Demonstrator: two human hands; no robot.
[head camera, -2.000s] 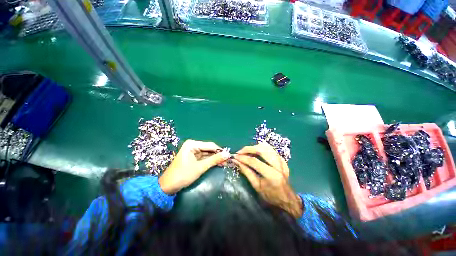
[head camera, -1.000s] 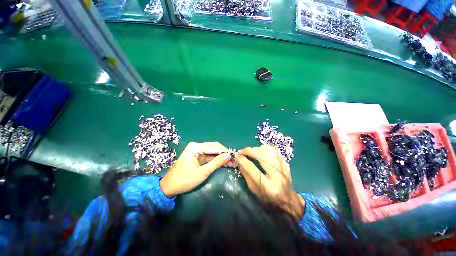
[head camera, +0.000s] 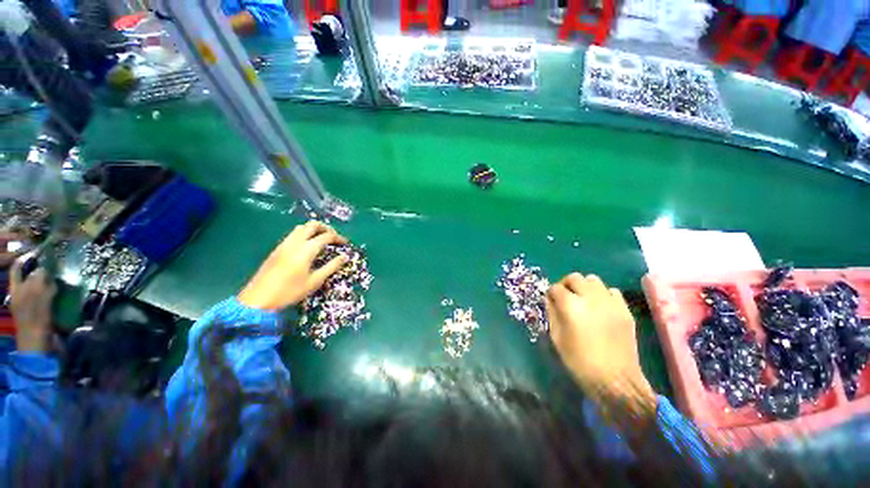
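My left hand (head camera: 294, 268) lies at the upper left side of a loose heap of small silvery-pinkish metal parts (head camera: 336, 310), fingertips on its top. My right hand (head camera: 593, 329) is at the right edge of a smaller, silvery-purplish heap of small parts (head camera: 524, 294), fingers curled down. Whether either hand pinches a part is too small to tell. A small sparse cluster of pale yellowish pieces (head camera: 459, 332) lies between the two heaps.
A pink divided tray (head camera: 673, 357) with glossy black clumps is at right, a white paper sheet (head camera: 698, 254) behind it. A dark item (head camera: 483, 175) lies beyond the hands. A slanting metal post (head camera: 256, 112) and blue box (head camera: 168, 217) are at left. Another person's hand (head camera: 31, 297) shows far left.
My hands were together at the centre; they have parted, the left to the left heap, the right to the right heap. The dark item has moved left. The view has tilted up.
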